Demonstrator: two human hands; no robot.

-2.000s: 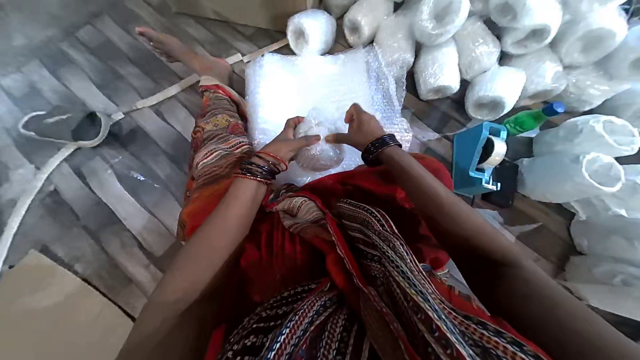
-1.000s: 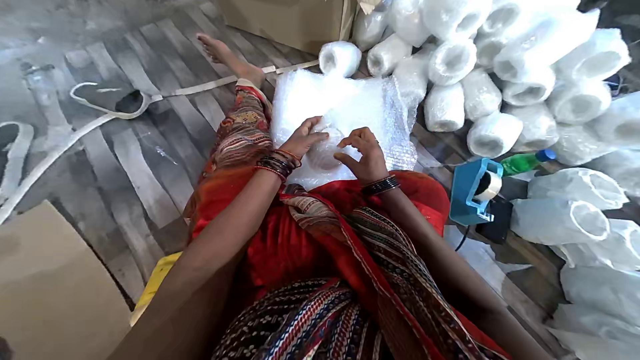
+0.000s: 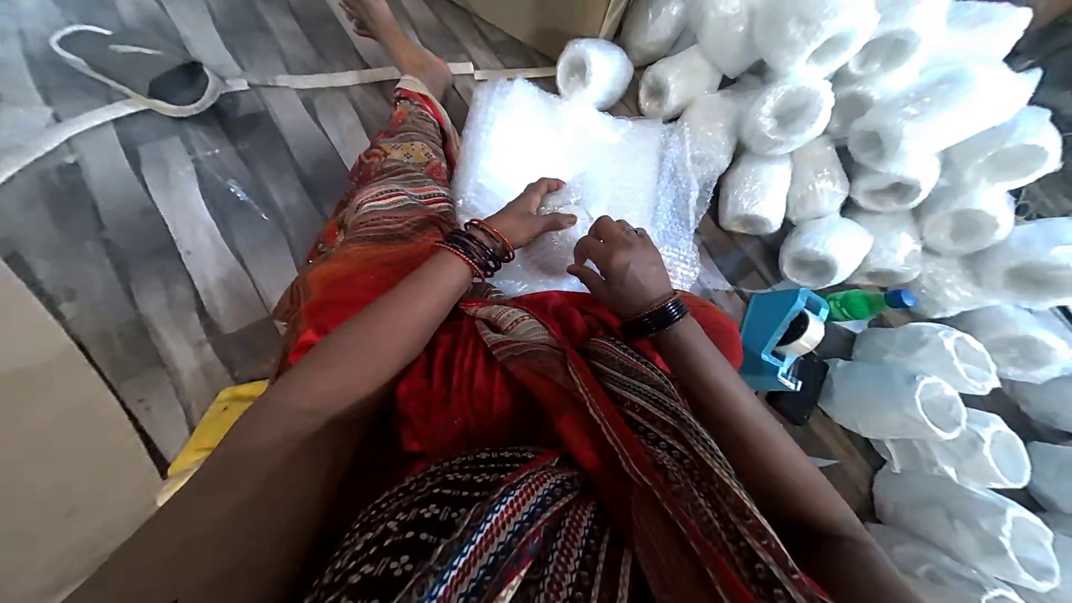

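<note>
A small bundle in clear bubble wrap (image 3: 563, 239) lies over a stack of bubble wrap sheets (image 3: 519, 126) in front of my lap. My left hand (image 3: 532, 216) rests on the bundle's upper left side, thumb and fingers apart, steadying it. At its right edge is my right hand (image 3: 621, 261), with curled fingers; whether they pinch the film is unclear. What the wrap holds inside cannot be made out. To the right of my right hand stands a blue tape dispenser (image 3: 766, 339) with a roll of tape (image 3: 801, 333).
Many wrapped cylindrical pieces (image 3: 787, 115) are piled at the right, with more in white sleeves (image 3: 896, 400) lower down. A green bottle (image 3: 858, 304) lies behind the dispenser, a dark flat object (image 3: 798, 389) beside it. Cardboard (image 3: 67, 452) is at left; a pale strap (image 3: 335, 78) crosses the floor.
My right hand has drawn a little away from my left, and its fingers have curled more. The left hand remains at the bundle. The view has shifted.
</note>
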